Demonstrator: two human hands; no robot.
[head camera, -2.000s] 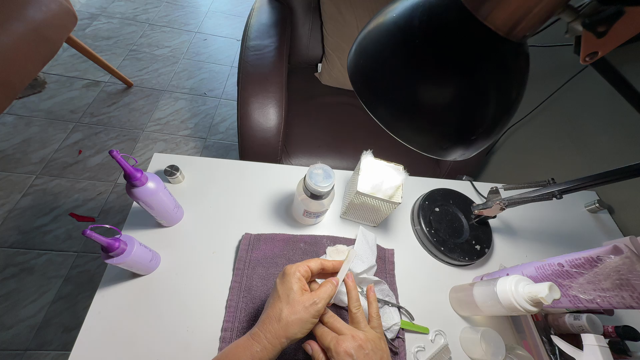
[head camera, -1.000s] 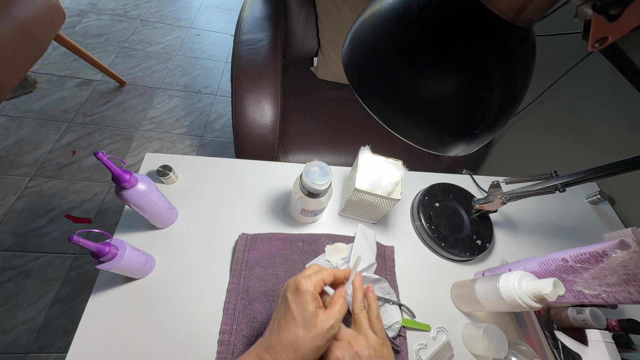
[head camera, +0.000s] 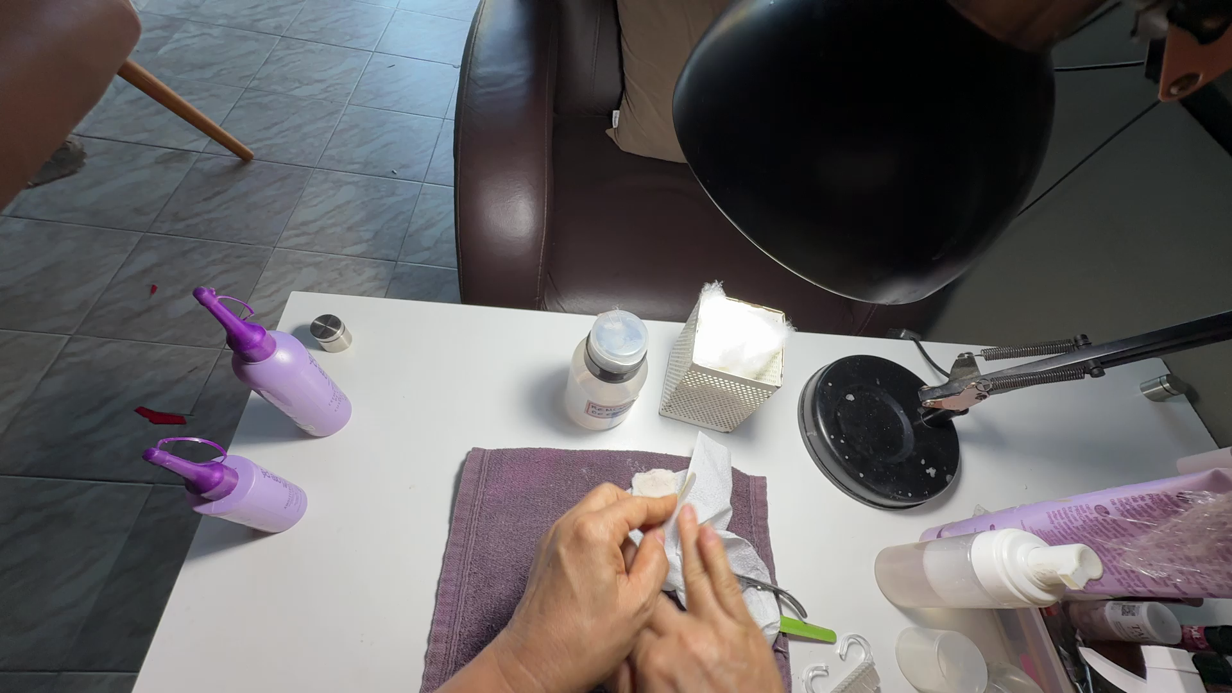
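Over the purple towel (head camera: 510, 539), my left hand (head camera: 592, 573) pinches a thin pale strip, possibly a nail file (head camera: 686, 484), between thumb and index finger. My right hand (head camera: 707, 616) is close against it, with index and middle fingers extended beside the strip. Its thumb and palm are hidden, so whether it grips anything is unclear. A crumpled white tissue (head camera: 710, 481) lies behind the fingers, with a cotton pad (head camera: 654, 483) at its left. Curved metal tool handles (head camera: 784, 594) and a green strip-like piece (head camera: 807, 630) show right of my right hand.
Beyond the towel stand a pump-top bottle (head camera: 608, 371) and a perforated holder of white cotton (head camera: 727, 361). A black lamp base (head camera: 881, 430) is at right; its shade (head camera: 866, 144) hangs above. Purple squeeze bottles (head camera: 289, 380) stand left; a foam pump bottle (head camera: 972, 568) lies right.
The pale strip and my fingers have shifted slightly between frames. My left hand keeps its pinch, and the right index and middle fingers remain extended beside it.
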